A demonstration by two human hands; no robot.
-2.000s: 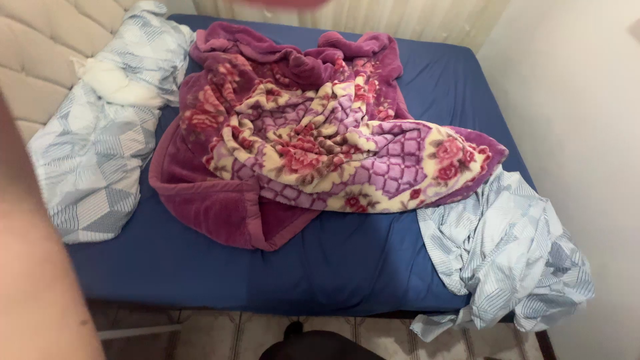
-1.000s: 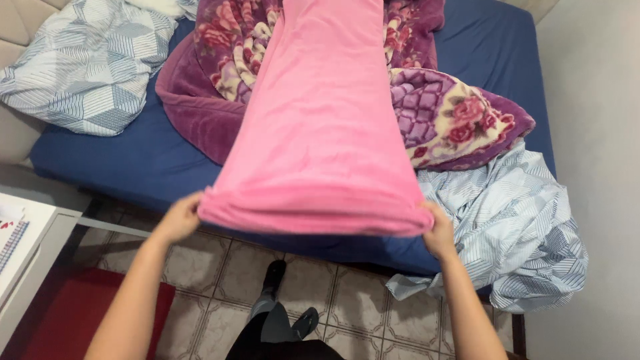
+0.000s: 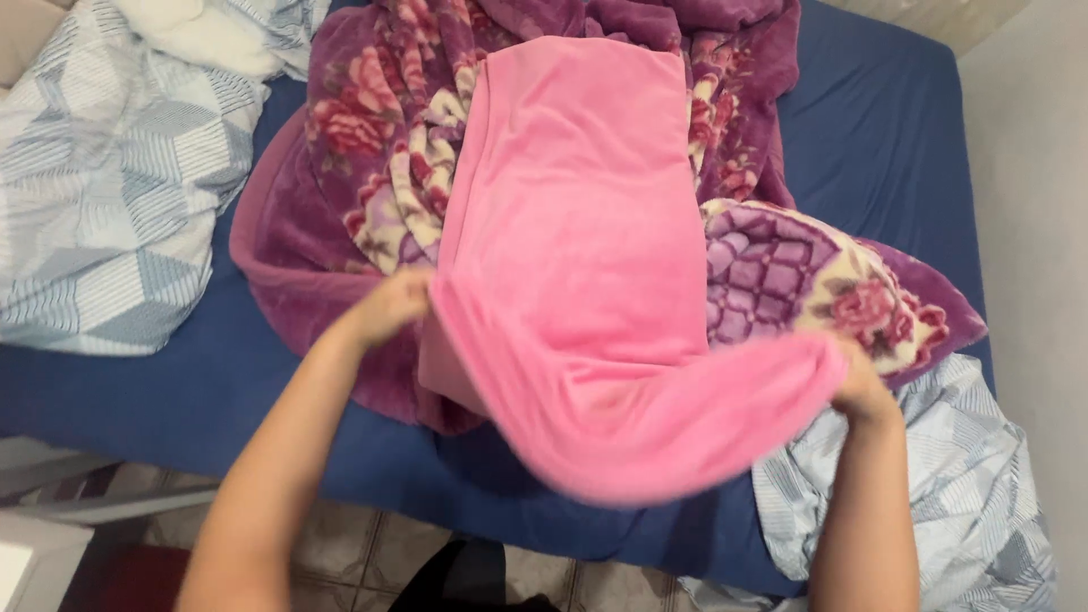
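Observation:
A pink fleece blanket (image 3: 586, 221), folded into a long strip, lies over a crumpled purple floral plush blanket (image 3: 357, 110) on the bed. My left hand (image 3: 391, 306) is closed on the near left corner of the pink blanket, its fingertips partly hidden by the cloth. On the other side my right hand (image 3: 858, 382) grips the near right corner, held out over the purple blanket's lower right part. Between both hands the pink edge sags in a blurred curve above the bed's front edge.
The bed has a blue fitted sheet (image 3: 884, 144). Patterned light-blue bedding lies at the left (image 3: 110, 187), and a crumpled patterned sheet (image 3: 960, 476) hangs over the front right corner. A white piece of furniture (image 3: 42, 552) stands at lower left; a wall borders the right.
Two seconds ago no pink blanket was in view. Since one second ago, its far part has come to lie on the purple blanket, and its near edge, taut between my hands then, now sags.

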